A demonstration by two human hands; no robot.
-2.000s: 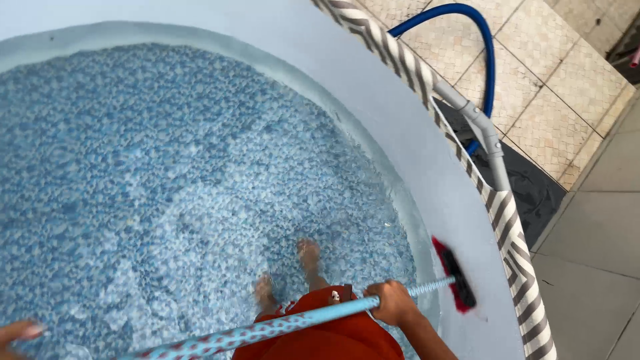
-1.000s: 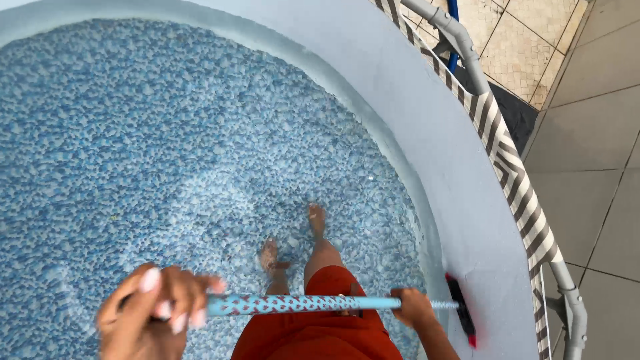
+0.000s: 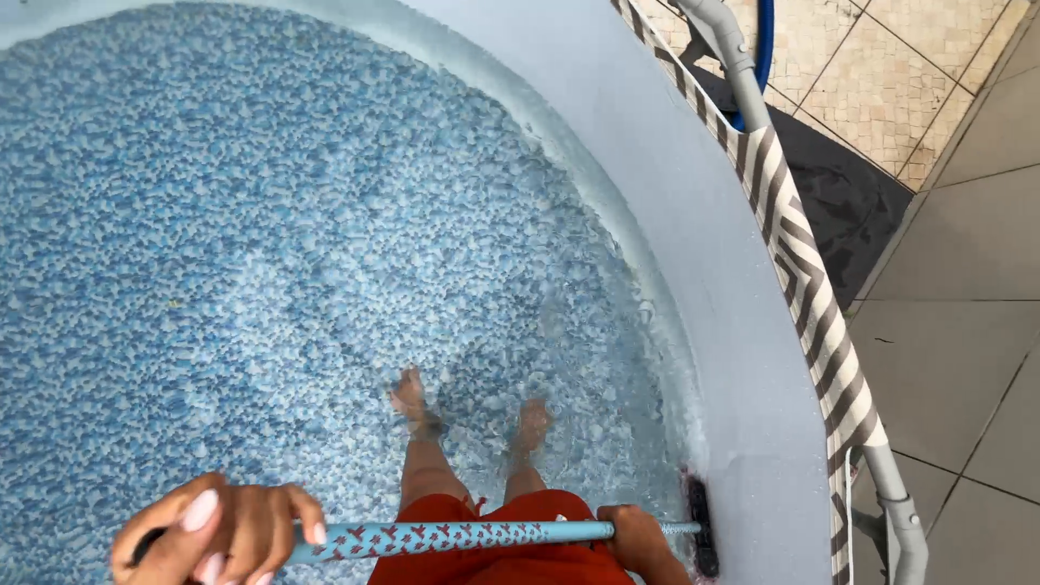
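Note:
A light blue broom pole (image 3: 455, 536) with a dark red pattern lies level across the bottom of the head view, in front of red shorts (image 3: 520, 561). Near its left end my left hand (image 3: 219, 528) is curled around it. My right hand (image 3: 638, 538) grips the pole farther right, close to the brush. The black brush head (image 3: 703, 526) with reddish bristles rests against the pool's grey inner wall (image 3: 756, 390), at the waterline. Two bare feet (image 3: 534, 418) stand in shallow water on the blue pebble-patterned pool floor (image 3: 284, 244).
The pool's striped outer edge (image 3: 800, 260) and grey tubular frame (image 3: 743, 73) curve down the right side. Outside are a blue hose (image 3: 764, 49), a dark mat (image 3: 845, 195) and grey floor tiles (image 3: 951, 349).
My left hand, at the far left edge two seconds ago, has come onto the pole. The pole, slanted then, is now nearly level. The feet have shifted, and the brush is still at the wall.

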